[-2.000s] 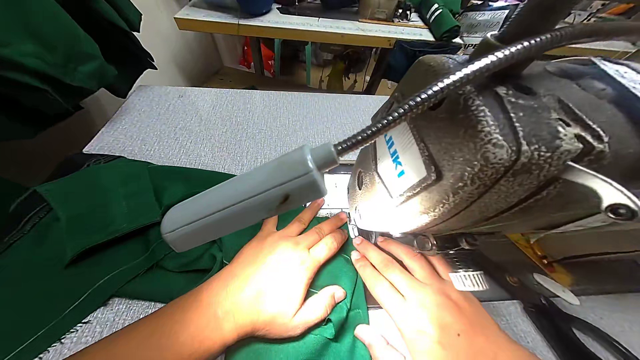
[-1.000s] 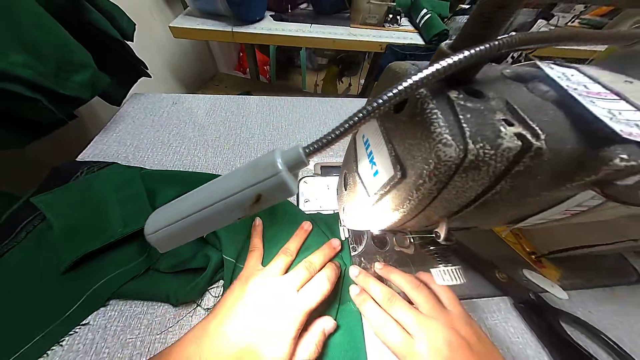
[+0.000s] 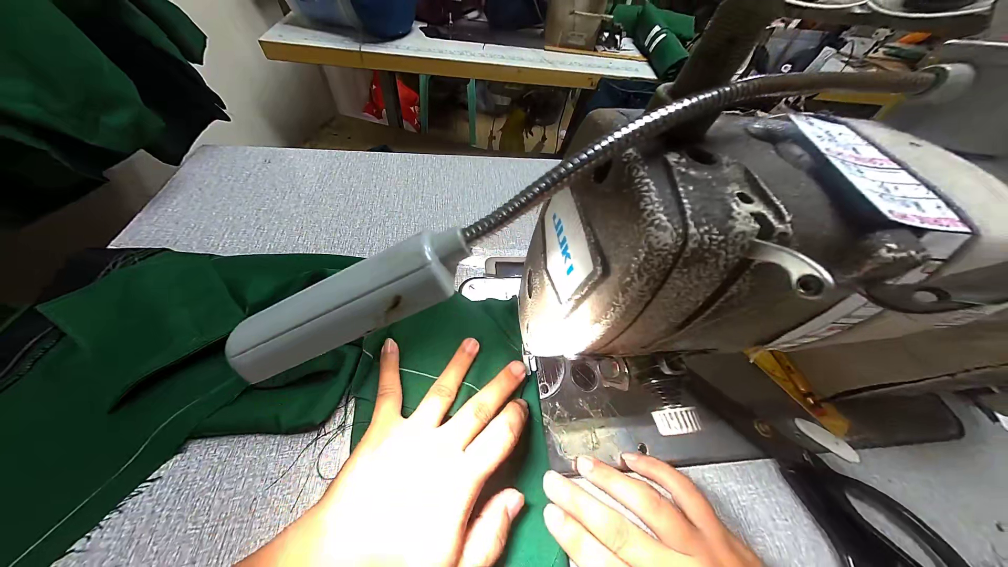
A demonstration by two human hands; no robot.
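Observation:
Green fabric [image 3: 472, 327] lies under the front of a Juki sewing machine [image 3: 646, 244], its right edge running beside the presser foot [image 3: 530, 362]. My left hand [image 3: 425, 457] rests flat on this fabric with fingers spread, the fingertips left of the foot. My right hand [image 3: 638, 512] lies nearer to me, its fingers at the fabric's right edge and the near edge of the metal machine bed [image 3: 598, 425]. The needle tip is hard to make out in the glare. A grey lamp [image 3: 339, 307] on a flexible metal neck hangs above the cloth.
More green fabric [image 3: 173, 315] with a pale stitched line spreads over the left of the grey tabletop [image 3: 331, 189]. Black-handled scissors [image 3: 850, 504] lie at the right. Green cloth [image 3: 71, 87] hangs at the upper left. A second table [image 3: 472, 59] stands behind.
My right hand has moved back toward me from beside the presser foot. The fabric beneath my left hand has advanced past the foot, and my left fingers are spread wider than two seconds ago.

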